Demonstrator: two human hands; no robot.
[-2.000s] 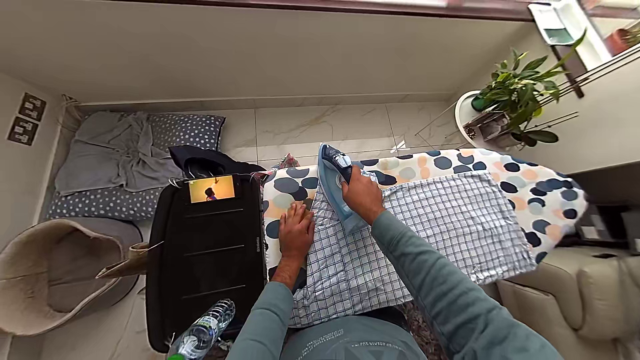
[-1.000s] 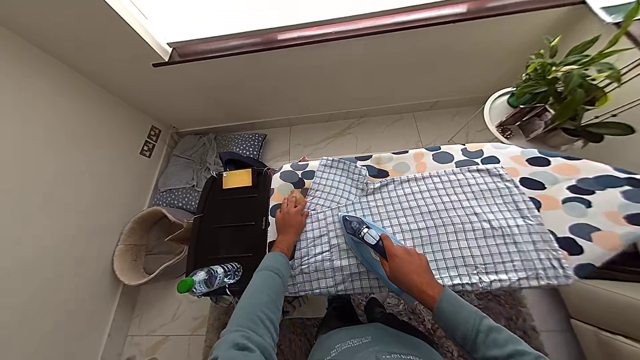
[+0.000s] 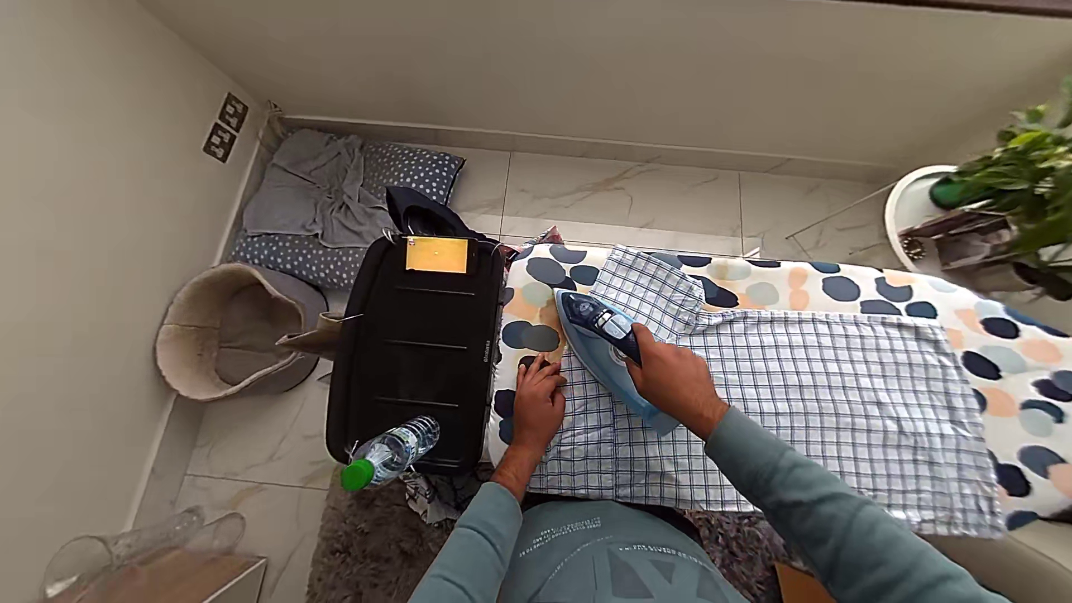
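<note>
My right hand [image 3: 677, 377] grips the handle of a blue steam iron [image 3: 607, 356], whose tip points up and left over the left end of a checked white-and-blue garment [image 3: 829, 394]. The garment lies spread on an ironing board with a spotted cover [image 3: 846, 289]. My left hand [image 3: 538, 402] rests with its fingers apart at the garment's left edge, just left of the iron. Above the iron, a smaller flap of the checked cloth lies on the cover. The iron hides the cloth beneath it.
Left of the board, a black plastic lid [image 3: 419, 360] holds a phone [image 3: 437, 255] and a water bottle [image 3: 394, 452] with a green cap. A fabric basket [image 3: 239, 335] and dotted cushions [image 3: 410, 172] are farther left. A potted plant [image 3: 1017, 184] stands at the right.
Since one second ago, the iron in my right hand has moved up and left across the garment, closer to my left hand. My left hand has shifted down along the garment's left edge.
</note>
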